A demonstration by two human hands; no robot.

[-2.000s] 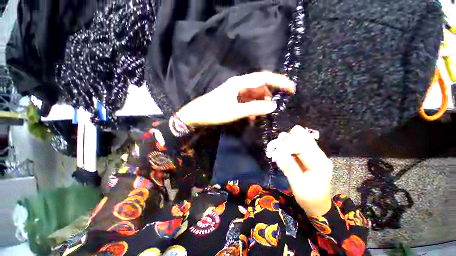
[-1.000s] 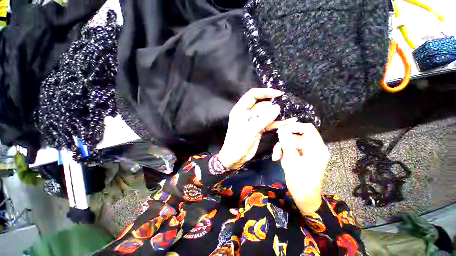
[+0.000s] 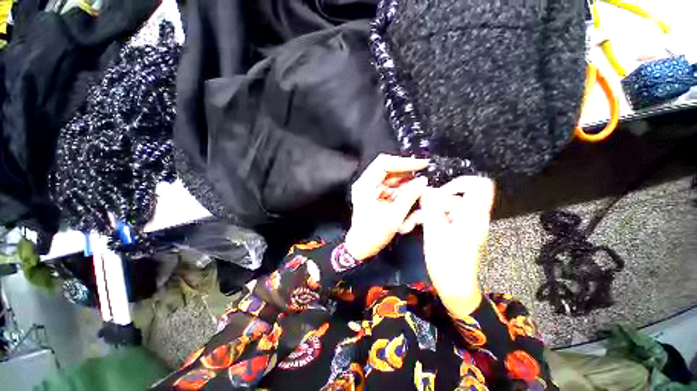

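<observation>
A dark grey nubby garment (image 3: 489,84) lies in front of me, with its smooth black lining (image 3: 298,122) to the left. A narrow black trim with white glints (image 3: 396,99) runs down the garment's edge to my hands. My left hand (image 3: 384,202) pinches the trim and edge at the lower corner. My right hand (image 3: 457,229) is close beside it, fingers bent and together at the same corner. The end of the trim shows just above my right fingers. No needle or thread can be made out.
A heap of glinting black trim (image 3: 122,141) hangs at the table's left. Orange scissor handles (image 3: 604,107) and a blue patterned bundle (image 3: 659,80) lie at the right on the white table. A dark tangle (image 3: 575,263) lies on the speckled floor. Green cloth (image 3: 103,373) is at lower left.
Since the first frame my left hand has come down beside my right at the corner, and the view has shifted. Since the second, the hands have moved only slightly, the right one turning.
</observation>
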